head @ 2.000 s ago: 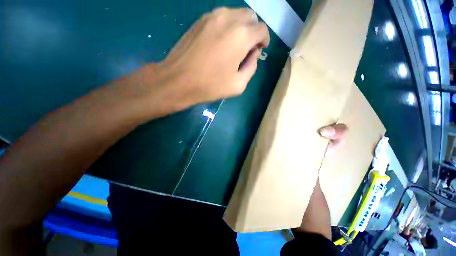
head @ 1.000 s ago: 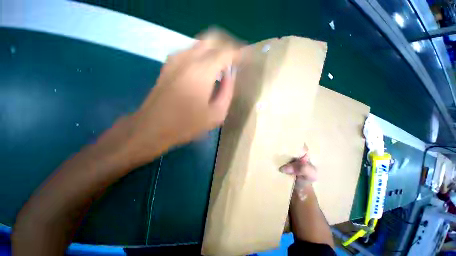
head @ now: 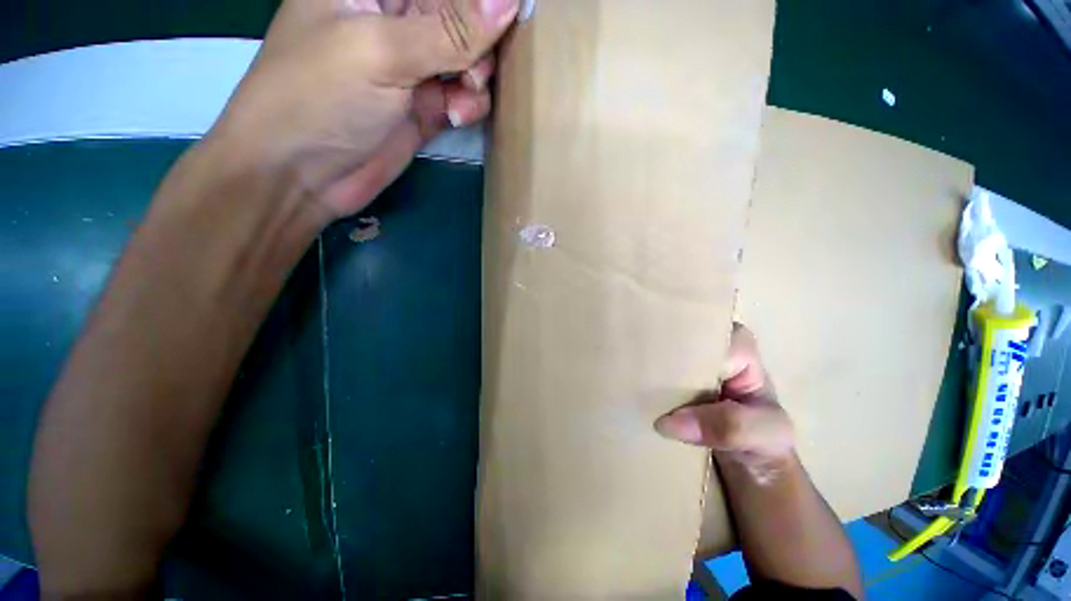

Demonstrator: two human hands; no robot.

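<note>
A tan cardboard sheet [head: 611,352] is lifted at its left part, which stands up as a long panel in the middle of the view. The rest of the cardboard lies flat to the right. My left hand [head: 411,71] is at the panel's upper left edge, its fingertips closed on that edge. My right hand [head: 740,417] grips the panel's right edge, with the thumb on its face and the other fingers hidden behind. A small whitish adhesive scrap [head: 537,236] sticks to the panel.
A yellow caulking gun [head: 992,411] with a white cartridge lies right of the cardboard, its nozzle by a crumpled white heap [head: 984,241]. Another scrap [head: 365,229] lies on the green surface [head: 399,352] at left. Small dark blocks [head: 1036,405] sit at far right.
My left hand has moved from above the green surface onto the cardboard's upper left edge. My right hand still holds the right edge. The view has shifted, and the panel now looks larger and more upright.
</note>
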